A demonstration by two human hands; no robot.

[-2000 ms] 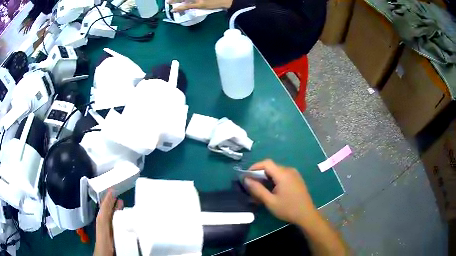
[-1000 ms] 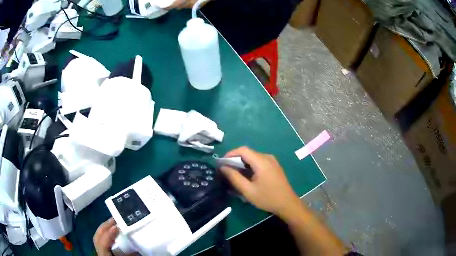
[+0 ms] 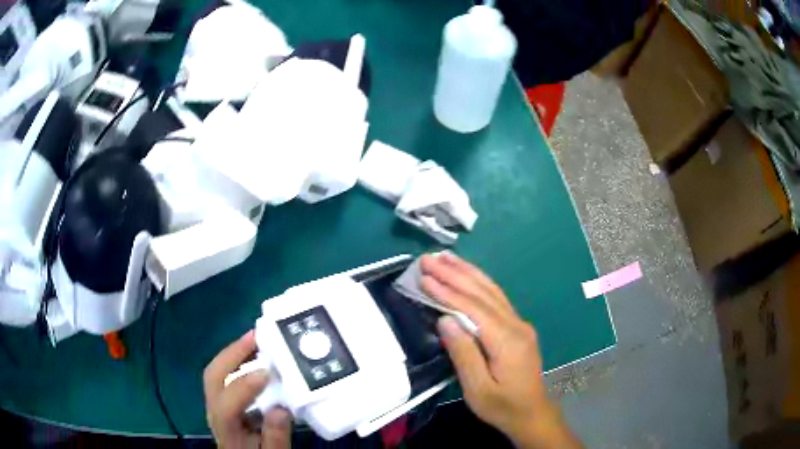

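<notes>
A white security camera point(image 3: 386, 386) with a black rectangular light panel point(image 3: 317, 347) facing up is held at the table's near edge. My left hand point(image 3: 241, 395) grips the camera's white left end. The camera's black dome point(image 3: 405, 329) points right. My right hand point(image 3: 482, 342) pinches a grey-white cleaning cloth point(image 3: 419, 285), which lies against the black dome. Part of the dome is hidden under the cloth and fingers.
More white cameras point(image 3: 303, 123) are piled at left, one with a glossy black ball point(image 3: 110, 219). A crumpled white cloth point(image 3: 436, 200) lies beside a white block point(image 3: 387, 168). A wash bottle point(image 3: 474, 70) stands behind. A pink strip point(image 3: 612, 280) crosses the right edge. Cardboard boxes point(image 3: 728, 184) stand right.
The camera has turned from its back side to show its light panel and tilted flatter. My right hand has brought the cloth onto the black dome. The view has shifted.
</notes>
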